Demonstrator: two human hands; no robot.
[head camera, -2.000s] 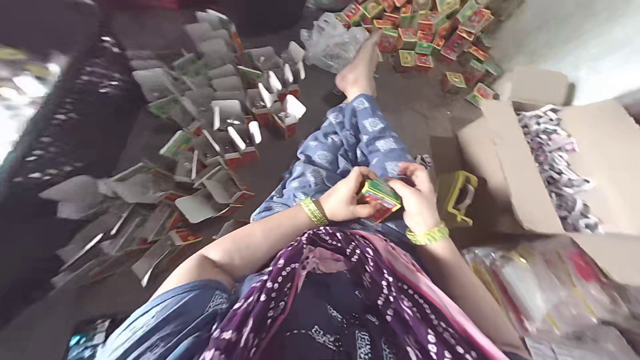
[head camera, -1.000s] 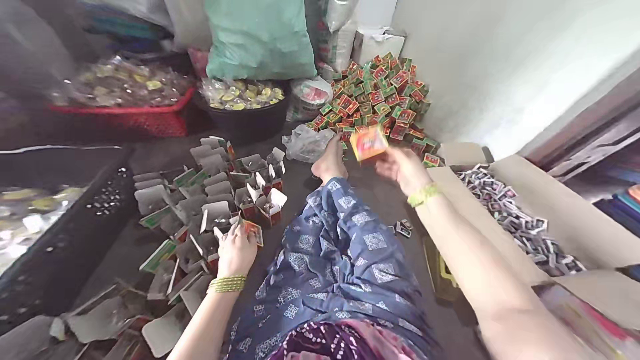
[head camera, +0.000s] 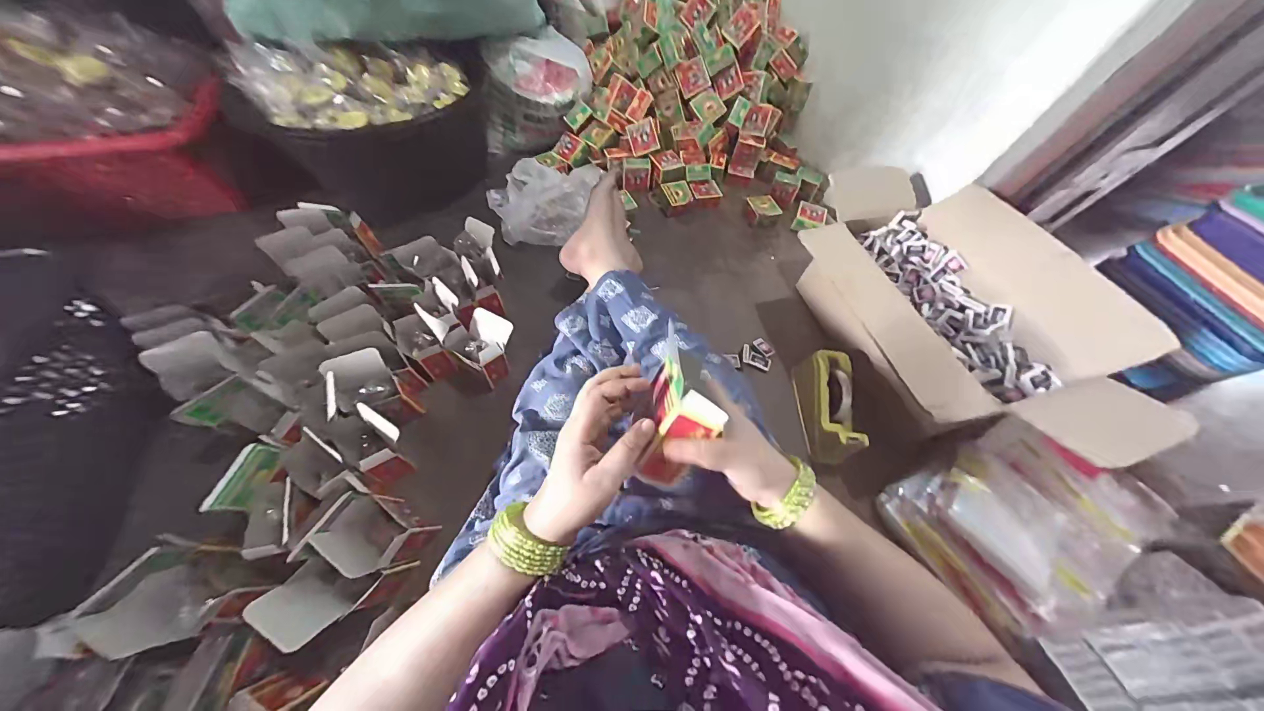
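Observation:
A small red, green and yellow cardboard box (head camera: 694, 419) with its flaps up is between my two hands above my lap. My left hand (head camera: 595, 449) holds its left side, fingers curled and thumb against it. My right hand (head camera: 726, 449) grips it from the right and below. What lies inside the box is hidden. To the left on the floor stand many similar open boxes (head camera: 365, 380) with raised flaps. Beyond my foot, closed boxes (head camera: 681, 89) lie in a large heap against the wall.
At the right are a large open carton (head camera: 879, 326) of small printed pieces, a yellow-edged container (head camera: 834, 405) and plastic packets (head camera: 1027, 523). A clear plastic bag (head camera: 543, 202) lies by my foot. A black tub (head camera: 395, 168) and a red basket (head camera: 118, 158) stand at the back left.
A second ago my right hand held a box out toward the heap and my left hand was at a box among the open ones. Both hands have come together over my lap around one open box.

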